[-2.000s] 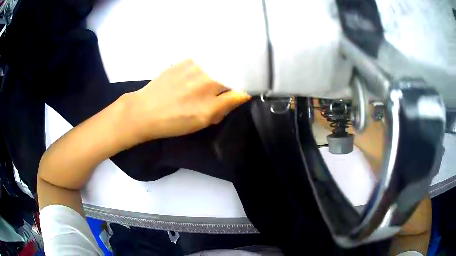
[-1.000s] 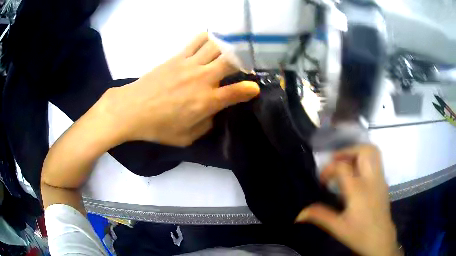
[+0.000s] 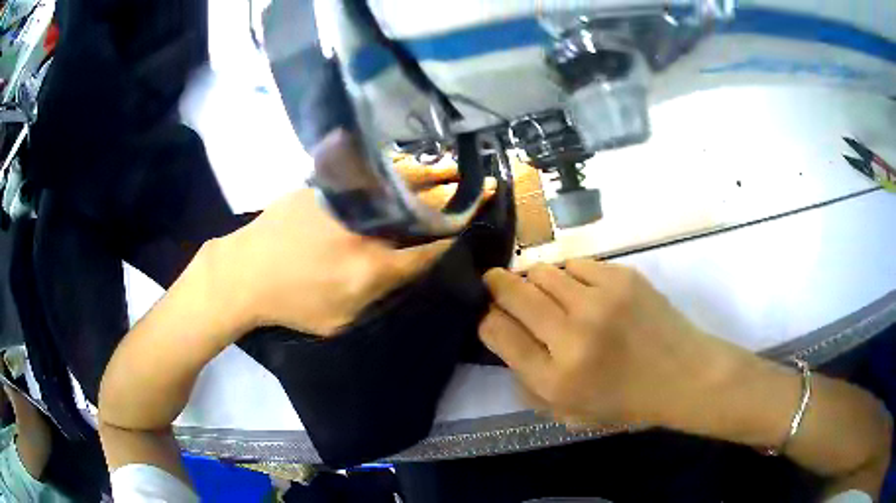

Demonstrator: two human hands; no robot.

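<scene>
The black fabric garment [image 3: 378, 393] lies over the white tabletop and runs up under the sewing machine head [image 3: 491, 49]. My left hand [image 3: 314, 260] holds the fabric close to the needle area, its fingertips partly behind the chrome-edged dark loop [image 3: 339, 167]. My right hand [image 3: 589, 344] pinches the fabric edge just right of and below my left fingers. The presser foot and needle are mostly hidden by the loop and my fingers. A tan-orange patch [image 3: 532, 206] shows beside the fabric.
The thread tension spring with its grey knob [image 3: 577, 208] is right of the needle area. Thread snips [image 3: 868, 163] lie at the far right. A tape measure [image 3: 472, 438] runs along the front table edge. A blue bin [image 3: 228, 481] is below left. Another person's arm [image 3: 29, 432] shows at the lower left edge.
My right hand has moved up from the lower fabric to its edge near the needle. The fabric's lower part has shifted left. The view has shifted, and the loop now appears further left.
</scene>
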